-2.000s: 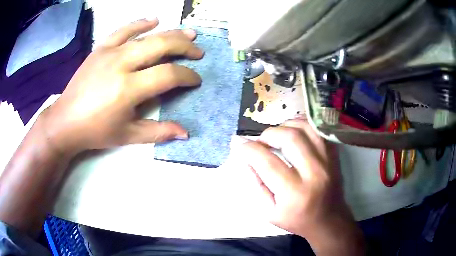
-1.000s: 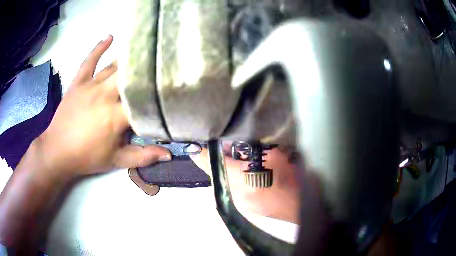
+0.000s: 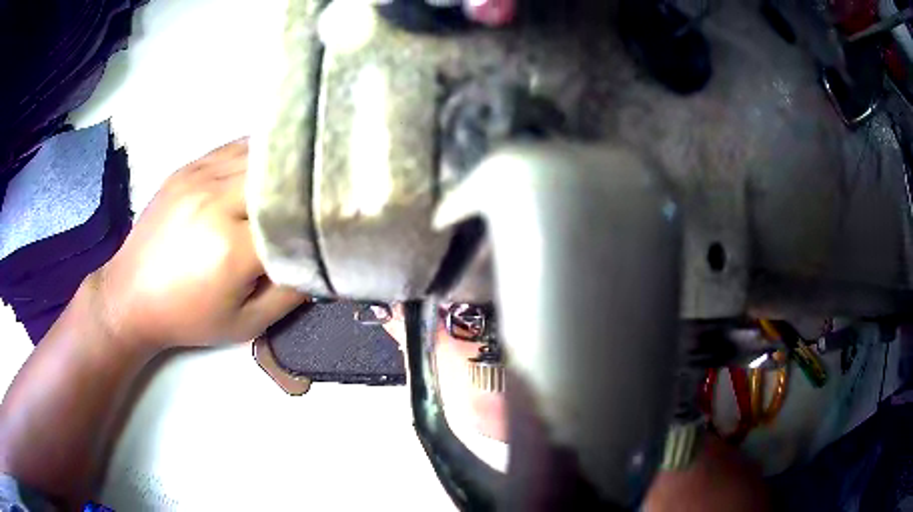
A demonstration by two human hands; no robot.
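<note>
A small dark cut piece [image 3: 335, 345] lies flat under the sewing machine head [image 3: 370, 170], with a brown curved edge at its lower left corner. My left hand [image 3: 190, 260] is beside and partly over its left edge; its fingers are hidden behind the head. My right hand [image 3: 488, 415] is mostly hidden behind the head and the curved metal guard [image 3: 428, 400]; a little skin shows through the guard and the wrist shows at the lower right. The needle area is hidden.
A stack of dark pieces [image 3: 75, 270] with a pale piece [image 3: 55, 190] on top lies at the left. Large dark panels [image 3: 50, 70] are behind it. Red-handled [image 3: 729, 400] and orange-handled tools lie right of the head. The white table [image 3: 220, 440] curves in front.
The view has moved over the machine head, which now covers the work. The dark face shows instead of the pale one. My left hand's spread fingers have gone behind the head.
</note>
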